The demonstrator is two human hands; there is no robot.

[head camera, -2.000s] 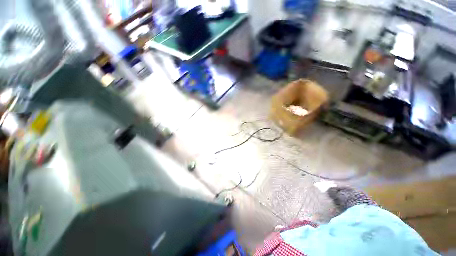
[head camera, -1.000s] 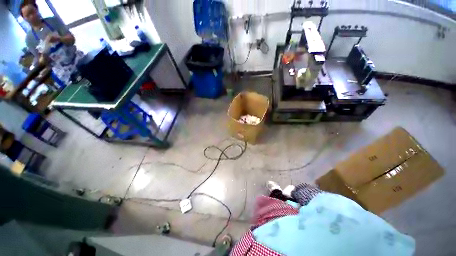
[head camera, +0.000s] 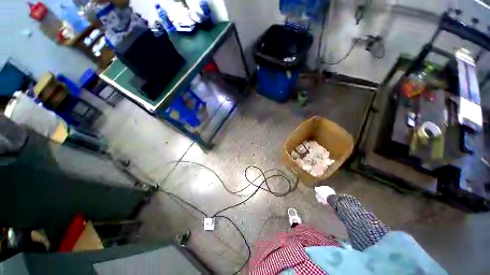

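Neither of my hands shows in the picture. An open brown carton point(head camera: 347, 140) stands on the floor in front of me, with a pale heap of small pieces point(head camera: 314, 159) inside. A large block of black pieces point(head camera: 151, 60) stands on the green-topped workbench point(head camera: 214, 36) at the upper left. My light blue apron point(head camera: 370, 261), red checked clothing point(head camera: 285, 248) and a dark checked trouser leg point(head camera: 359, 221) show at the bottom. Two white shoes show on the floor, one point(head camera: 324, 193) near the carton and one point(head camera: 293, 216) nearer me.
A black cable point(head camera: 230, 205) loops across the floor to a white socket block point(head camera: 209, 223). A blue bin point(head camera: 276, 81) with a black liner stands by the wall. A dark machine stand point(head camera: 395, 174) is at the right, and a grey-green cabinet point(head camera: 59, 185) at the left. Blue stools point(head camera: 185, 110) stand under the bench.
The view has moved closer to the carton, bench and bin. The closed carton at the right has left the picture. One shoe is now ahead of the other.
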